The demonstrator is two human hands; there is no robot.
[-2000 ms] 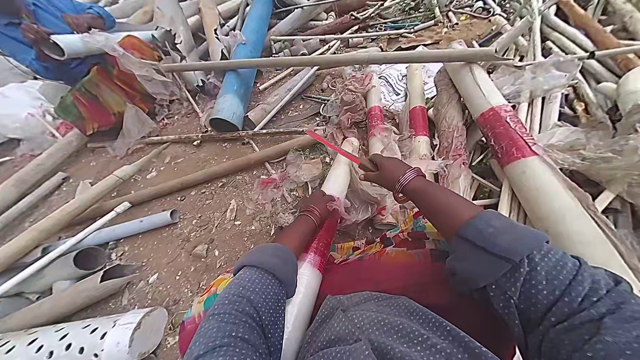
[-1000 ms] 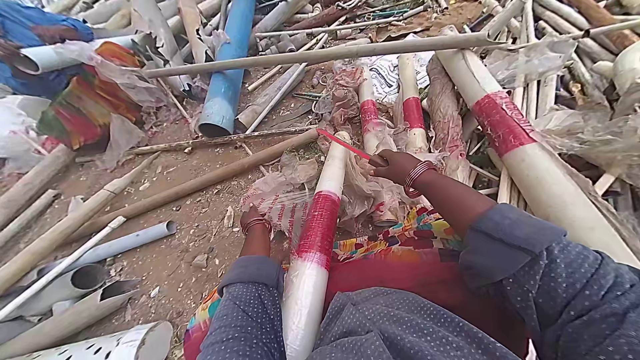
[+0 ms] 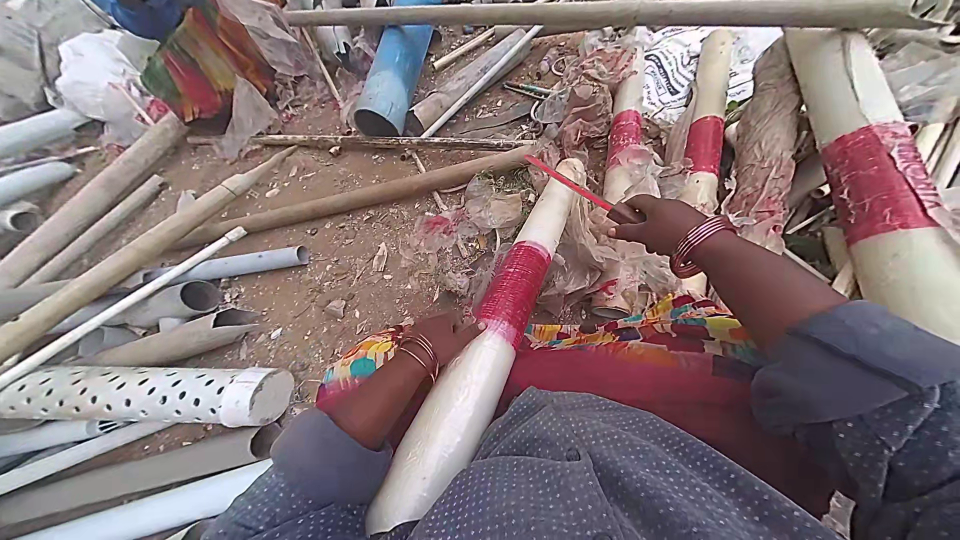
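Note:
A white wrapped roll with a red band (image 3: 516, 289) slants up from my lap, its narrow end pointing away from me. My left hand (image 3: 442, 336) rests against its left side just below the red band. My right hand (image 3: 654, 223) is closed on the dark handle of a thin red blade (image 3: 568, 181), which crosses over the roll's far end. Crumpled clear plastic film (image 3: 577, 262) lies beside the roll, partly under my right hand.
A long pole (image 3: 615, 13) crosses the top. Similar red-banded rolls (image 3: 703, 145) lie at right, and a blue pipe (image 3: 391, 79) lies beyond. Grey pipes and a perforated white pipe (image 3: 120, 394) are at left on bare soil. Colourful cloth (image 3: 202, 64) is at upper left.
My left hand has moved from the plastic beside the roll back to the roll's side, below the red band. My right hand still holds the red blade. The view has tilted down.

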